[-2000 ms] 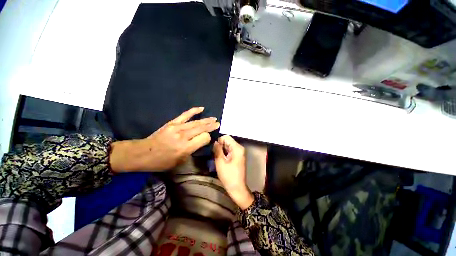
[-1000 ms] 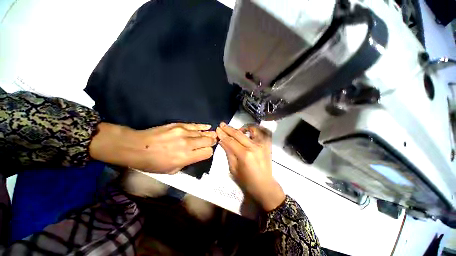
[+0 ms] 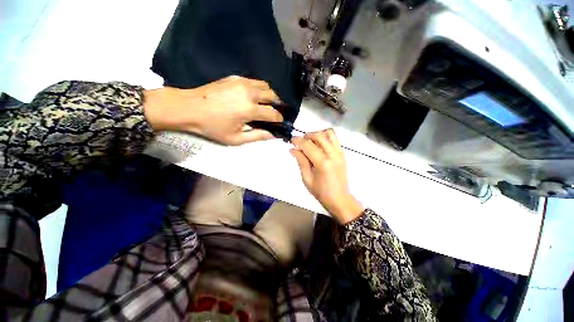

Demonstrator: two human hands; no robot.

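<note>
A black fabric panel [image 3: 223, 47] lies on the white sewing-machine table, its right edge beside the needle area [image 3: 318, 78]. My left hand [image 3: 236, 110] rests on the panel's near part, fingers bent over the cloth near its corner. My right hand [image 3: 322, 165] is just to the right, its fingertips together at the panel's near corner. Whether they pinch the cloth is hard to tell. The white sewing machine [image 3: 469, 31] stands at the upper right. A small white bobbin-like piece [image 3: 337, 83] sits beside the needle area.
A black smartphone [image 3: 399, 117] lies on the machine bed, below the control panel with a lit screen [image 3: 492, 108]. Silvery snips, perhaps, [image 3: 462, 178] lie right of the phone. Blue material [image 3: 113, 220] hangs below the table's near edge at left.
The black panel has moved away from me, and more white table shows at its near side. My left hand has moved up with its fingers more bent. The right hand stays near the corner.
</note>
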